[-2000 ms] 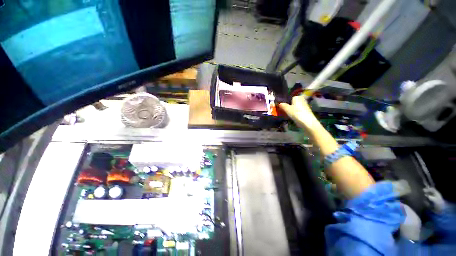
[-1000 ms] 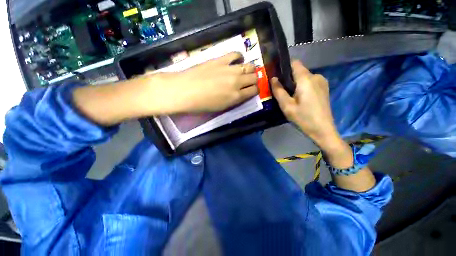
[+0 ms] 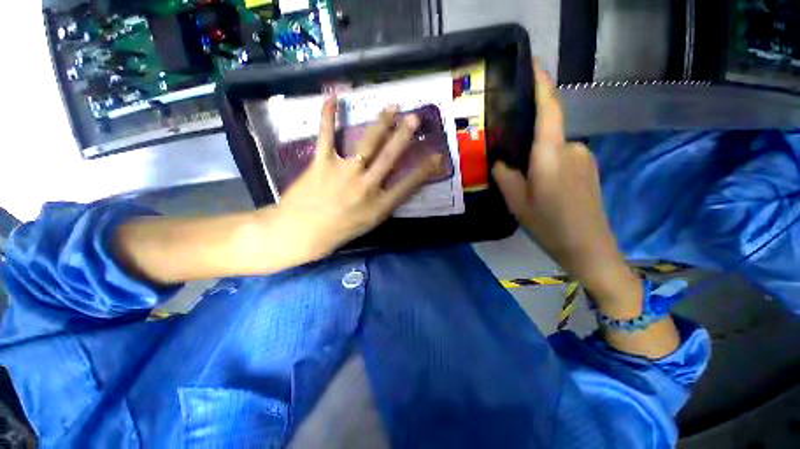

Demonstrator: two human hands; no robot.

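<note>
A black parts bin (image 3: 513, 114) is held in front of my body, its open side facing me. White papers (image 3: 430, 206) and a pinkish, phone-like item (image 3: 432, 140) lie in it, with a red-orange piece (image 3: 473, 160) at the right side. My left hand (image 3: 351, 184) lies over the papers and the pinkish item with its fingers spread; a ring shows on one finger. My right hand (image 3: 561, 175) grips the bin's right wall, thumb inside and fingers outside. A blue band is on the right wrist.
A green circuit board (image 3: 132, 57) in a dark carrier lies beyond the bin at the upper left. Part of another board (image 3: 765, 44) shows at the upper right, past conveyor rails. Another blue sleeve (image 3: 702, 193) is at the right. Yellow-black tape (image 3: 537, 281) marks the floor.
The bin has gone from beyond the conveyor into my hands. Since one second ago it has shifted slightly right and levelled, and my left hand's fingers have spread over the pinkish item.
</note>
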